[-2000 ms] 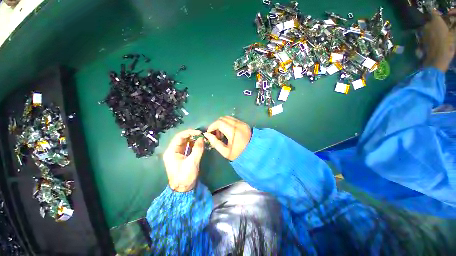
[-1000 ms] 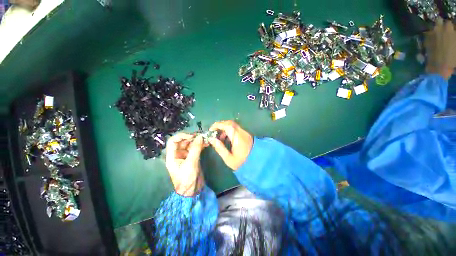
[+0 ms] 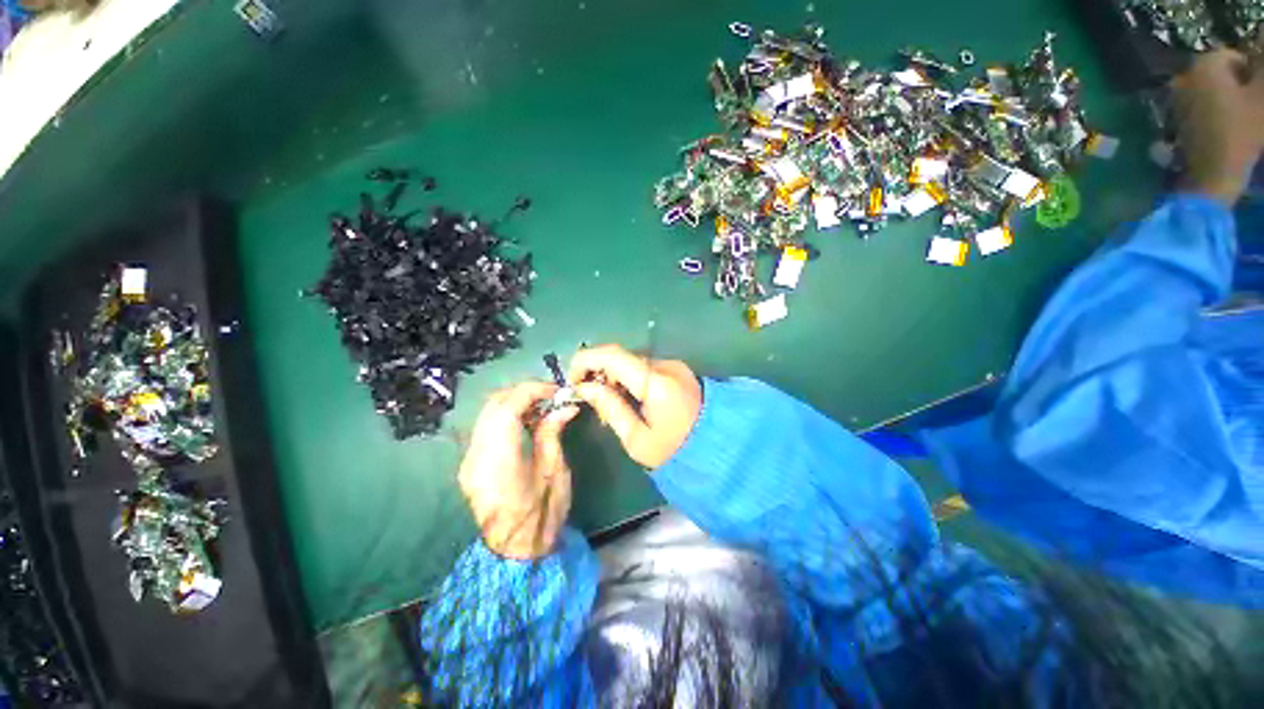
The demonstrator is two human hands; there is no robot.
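Note:
My left hand and my right hand meet at the front of the green bench. Their fingertips pinch a small circuit board assembly between them. A small black plastic part sticks up from it; whether it is joined to the board I cannot tell. The fingers hide most of the board. A heap of black plastic parts lies beyond my left hand. A larger heap of circuit board assemblies, several with white and orange pieces, lies at the upper right.
A black divided tray at the left holds two piles of board assemblies. A green round piece lies at the right heap's edge. Another person's blue sleeve and hand are at the right, by a dark tray at the upper right corner.
The board shows between my fingertips, and the black part now stands up more visibly than before. My hands stay close together. The neighbour's hand has shifted slightly. A small item shows at the top left edge.

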